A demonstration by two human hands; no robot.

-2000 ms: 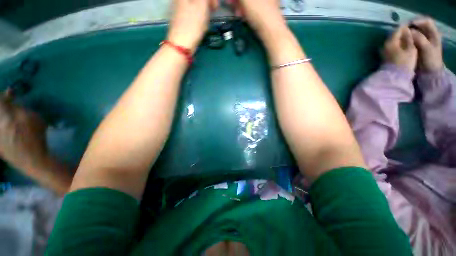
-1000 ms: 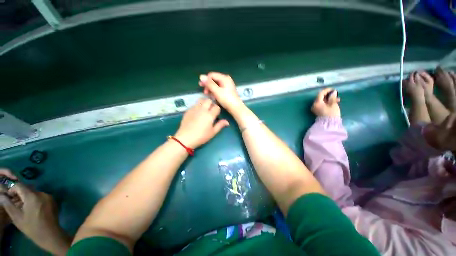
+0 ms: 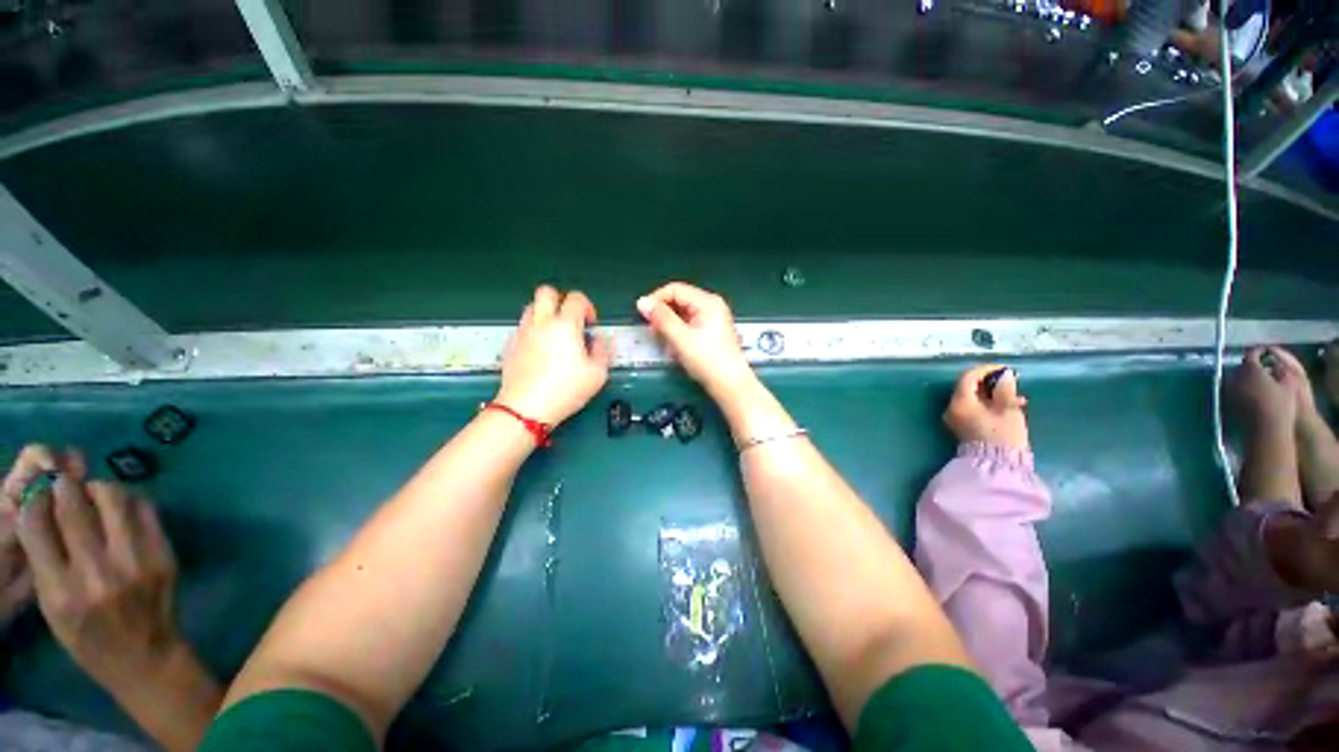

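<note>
My left hand (image 3: 555, 356) is over the white edge rail (image 3: 426, 350), palm down with fingers bent. My right hand (image 3: 693, 335) is just right of it over the rail, thumb and forefinger pinched together; whether either holds something small cannot be told. The hands are apart. Several black plastic cases (image 3: 683, 423) lie on the green bench just below and between my hands. A clear plastic bag of small parts (image 3: 702, 595), with yellow and silver bits, lies on the bench between my forearms.
A neighbour's hands (image 3: 103, 551) work at left beside two black cases (image 3: 169, 425). At right are a person's hand (image 3: 991, 406) in a pink sleeve and further hands. The green conveyor belt (image 3: 588, 206) runs beyond the rail. A white post (image 3: 74, 279) stands left; a white cable (image 3: 1231, 250) hangs right.
The view has tilted up, showing more belt. My hands were together at the rail and are now apart. The black cases, hidden a second ago, show again.
</note>
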